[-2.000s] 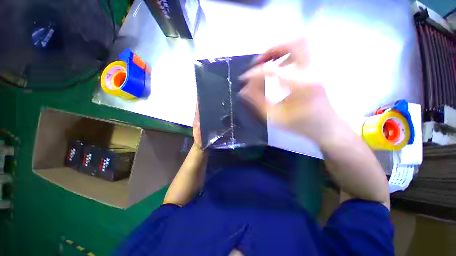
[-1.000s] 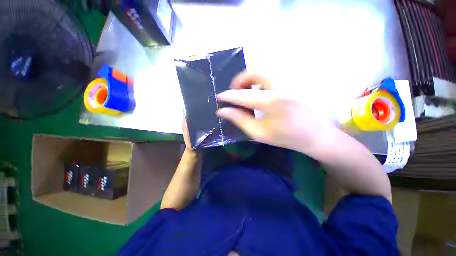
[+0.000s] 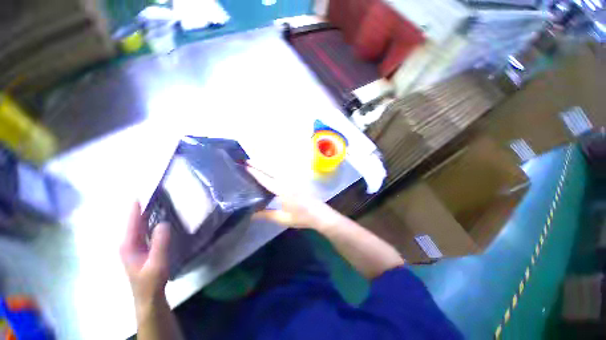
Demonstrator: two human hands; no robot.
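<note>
A black product box in shiny, creased clear film is held tilted above the front of the bench, with a white label on one face. My left hand grips its left lower side, thumb on the face. My right hand is at its right end, with the fingers at the box's edge and partly hidden by it. The picture is blurred.
A yellow tape roll in a blue dispenser stands at the bench's right edge. Another dispenser is cut off lower left. A dark slotted rack, flat carton blanks and an open carton are right of the bench.
The view has swung right, bringing cartons and floor into sight. The box has been turned and tilted, now showing a white label. My left hand has come into clear view; my right hand has moved to its end.
</note>
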